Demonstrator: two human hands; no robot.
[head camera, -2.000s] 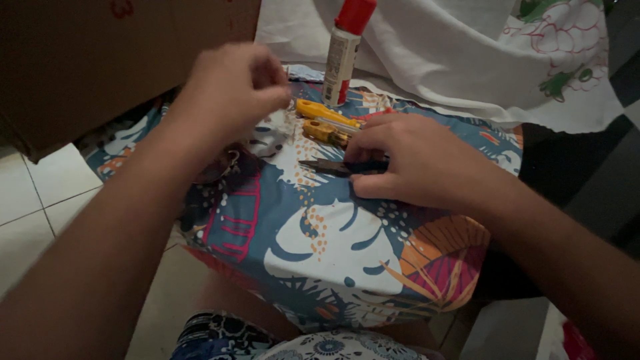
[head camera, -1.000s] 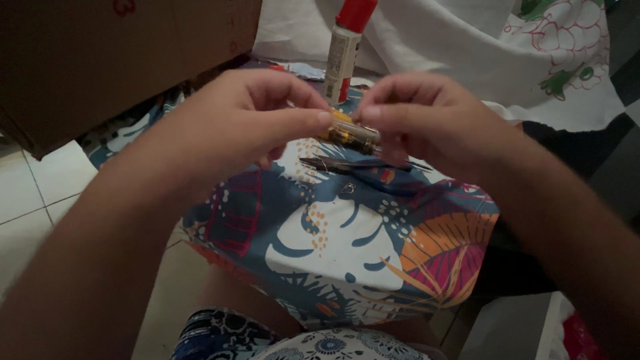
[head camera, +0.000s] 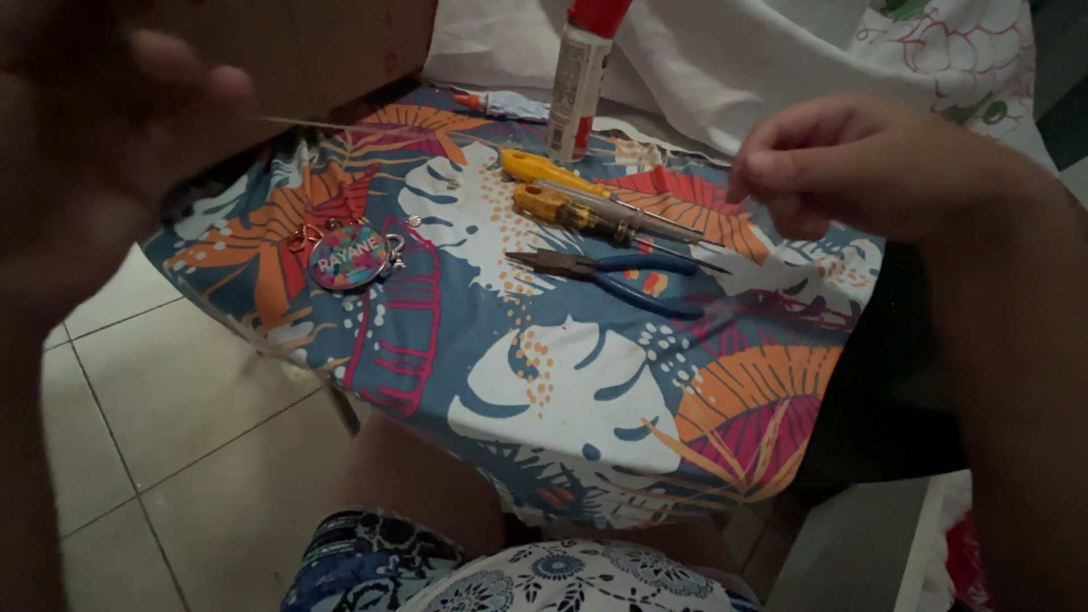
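Note:
My left hand (head camera: 110, 153), large and blurred, is raised at the upper left. From its fingertips a thin pale strand (head camera: 340, 126) runs right over the cloth and fades from sight. My right hand (head camera: 841, 170) hovers at the right with thumb and fingertips together; whether they grip the strand's other end is unclear. Between the hands, blue-handled pliers (head camera: 608, 276) lie below a yellow-handled screwdriver (head camera: 552, 172) and another slim tool with a yellow handle (head camera: 544, 204). A round, colourful charm with writing (head camera: 347, 255) and small metal rings lies on the cloth at left.
A patterned cloth (head camera: 510, 399) covers the table. A spray can with a red cap (head camera: 578, 93) stands at the back, beside a small tube with an orange cap (head camera: 510, 105). Behind are a cardboard box (head camera: 348, 51) and a white cloth (head camera: 697, 68). My lap is below the front edge.
My hands were close together over the tools one second ago; now they are wide apart, the left one up and left, the right one to the right. The charm and pliers are uncovered.

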